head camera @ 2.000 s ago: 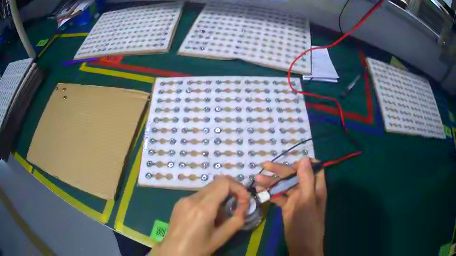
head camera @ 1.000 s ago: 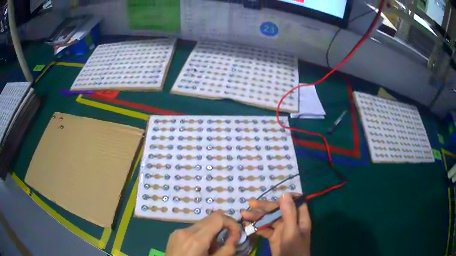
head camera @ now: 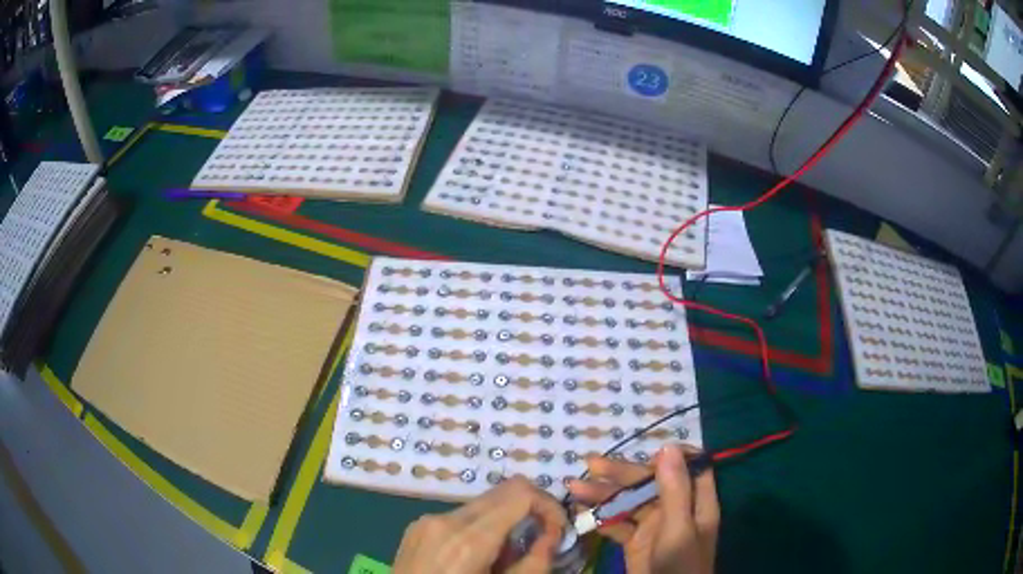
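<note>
My left hand (head camera: 477, 536) is at the bottom centre, its fingers pinched at the round silver test fixture (head camera: 570, 552); a small part between the fingertips cannot be made out. My right hand (head camera: 673, 518) holds the grey and black test probe (head camera: 634, 500), its whitish tip touching or just above the fixture. The fixture is mostly hidden by my hands and cut by the lower edge. The white component tray (head camera: 522, 376) lies just beyond, with rows of brown dumbbell cutouts and small silver round components. A few cutout ends in its bottom row look bare.
Brown cardboard sheet (head camera: 208, 370) at left, tray stack (head camera: 51, 252) at far left. More trays (head camera: 320, 140) stand behind and one (head camera: 906, 314) at right. Red lead (head camera: 766, 348) loops across the right side. White slips (head camera: 729, 249), a dark pen-like tool (head camera: 791, 289) and a monitor (head camera: 718, 22) are behind.
The view has tilted up, bringing in the monitor, whose block is now green instead of red. Both hands remain together at the fixture, with the probe still held.
</note>
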